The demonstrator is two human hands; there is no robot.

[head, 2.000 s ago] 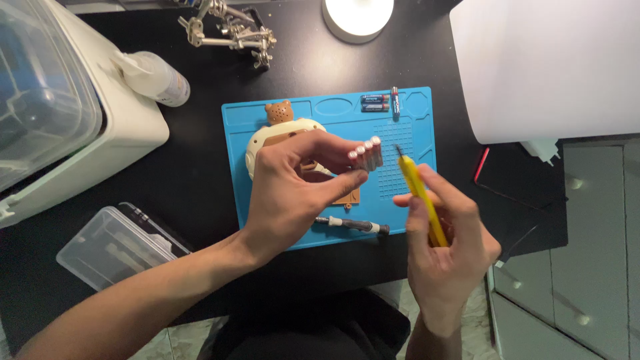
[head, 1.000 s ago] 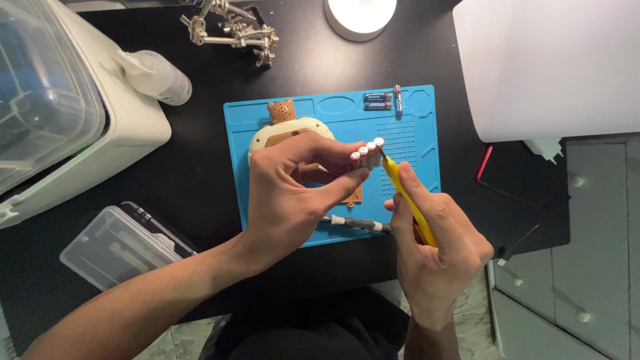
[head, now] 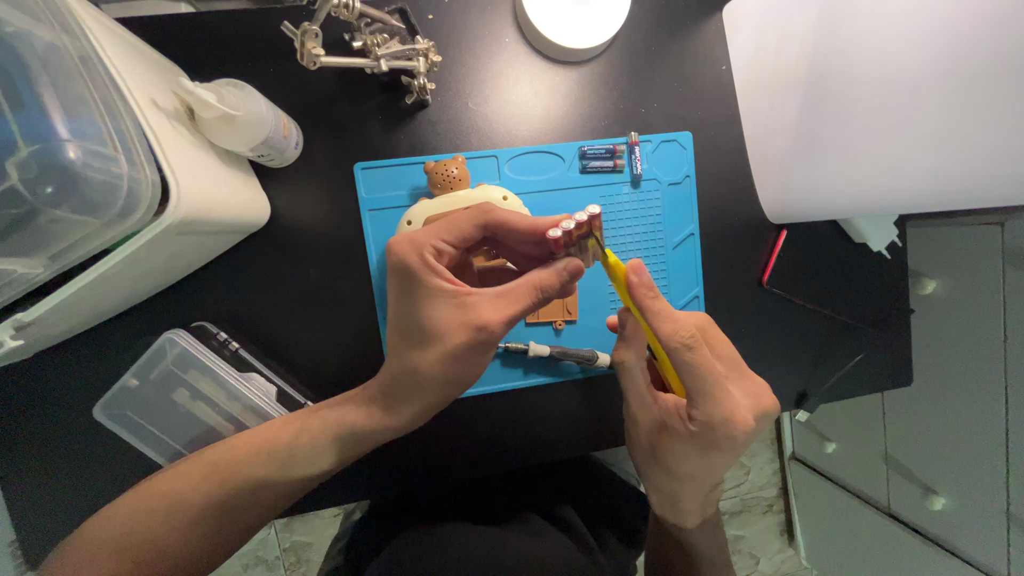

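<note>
My left hand (head: 460,296) grips a row of several batteries in wrap (head: 578,230), ends up, above the blue silicone work mat (head: 684,232). A yellow utility knife (head: 640,316) is held in my right hand (head: 696,392), its tip at the side of the pack's right-end battery. Partly hidden behind my left hand lies a cream plastic housing (head: 498,197) with a brown bear head (head: 448,175). A brown plastic cover (head: 560,310) and a screwdriver (head: 568,354) lie below the pack. Three loose batteries (head: 602,159) rest near the mat's top edge.
A helping-hands stand (head: 368,60) and a round white lamp (head: 574,28) stand at the back. On the left are a spray bottle (head: 248,124), a white container (head: 216,192) and a clear plastic case (head: 184,392). A large white sheet-like object (head: 872,104) covers the upper right.
My right hand has brought the knife from beside the battery pack to its right-end battery, where the tip also was one second ago. My left hand keeps hold of the pack.
</note>
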